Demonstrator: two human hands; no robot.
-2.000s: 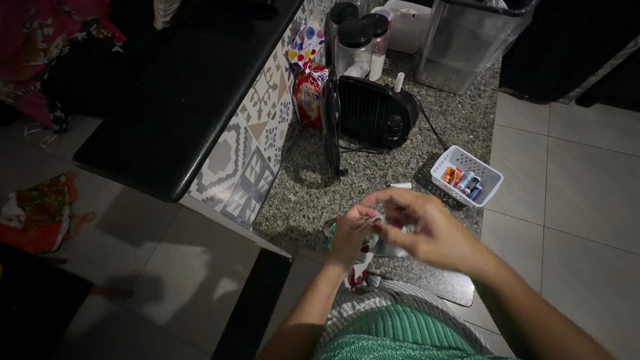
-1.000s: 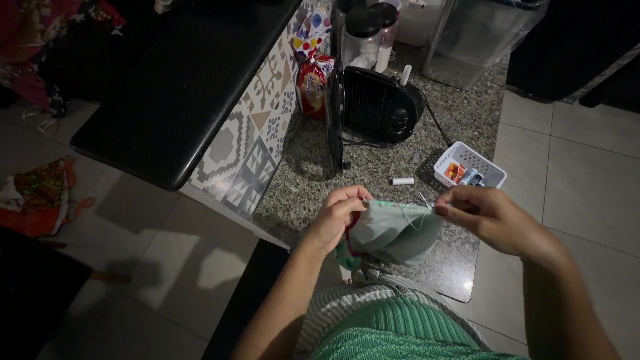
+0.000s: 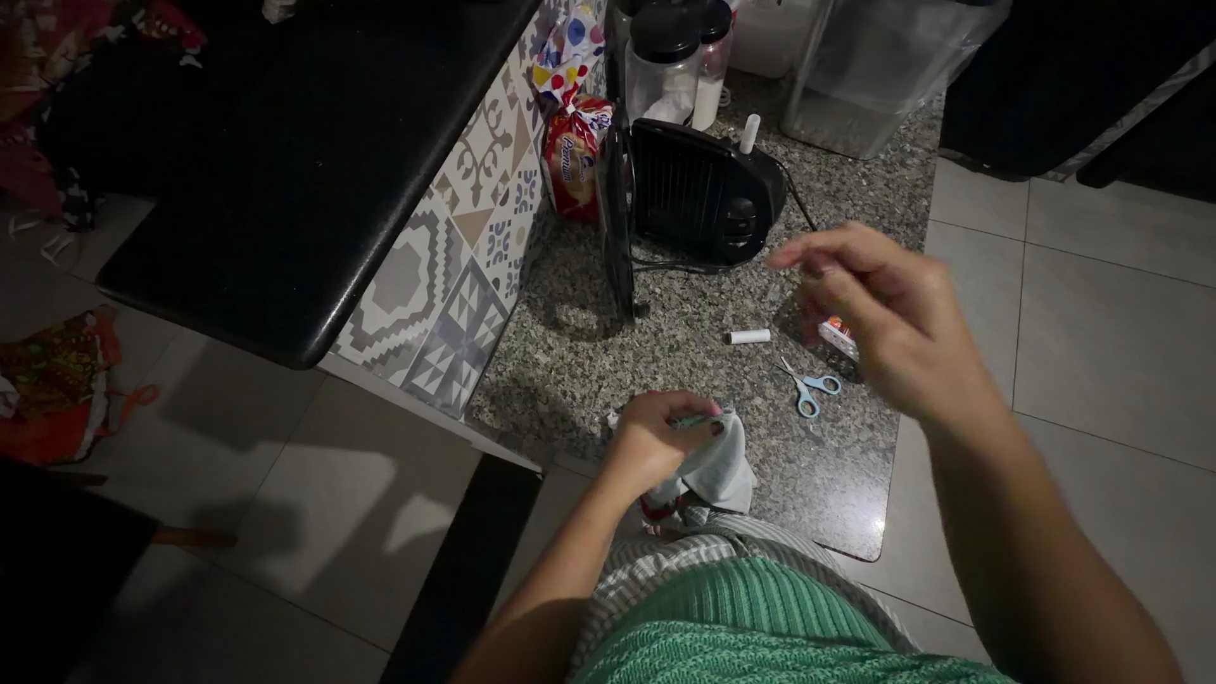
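Observation:
My left hand (image 3: 665, 439) pinches the edge of a pale cloth (image 3: 722, 470), which hangs over the front of the granite counter close to my body. Raised above the counter's right part is my right hand (image 3: 879, 313), its thumb and forefinger close together; whether a needle or thread is between them cannot be made out. Below and left of it lie small scissors with light blue handles (image 3: 807, 391) and a white thread spool (image 3: 750, 336). Behind my right hand, the white basket (image 3: 838, 337) is mostly hidden.
A black electric grill (image 3: 708, 195) stands with its lid upright, a white cylinder (image 3: 750, 134) on it. Behind are a bread bag (image 3: 573, 157), lidded jars (image 3: 663, 66) and a clear plastic bin (image 3: 850, 76). A black countertop (image 3: 313, 171) juts out at left.
My right hand has moved away from the cloth, up over the basket. The cloth, stretched between both hands a second ago, now hangs from my left hand. The scissors have come into sight.

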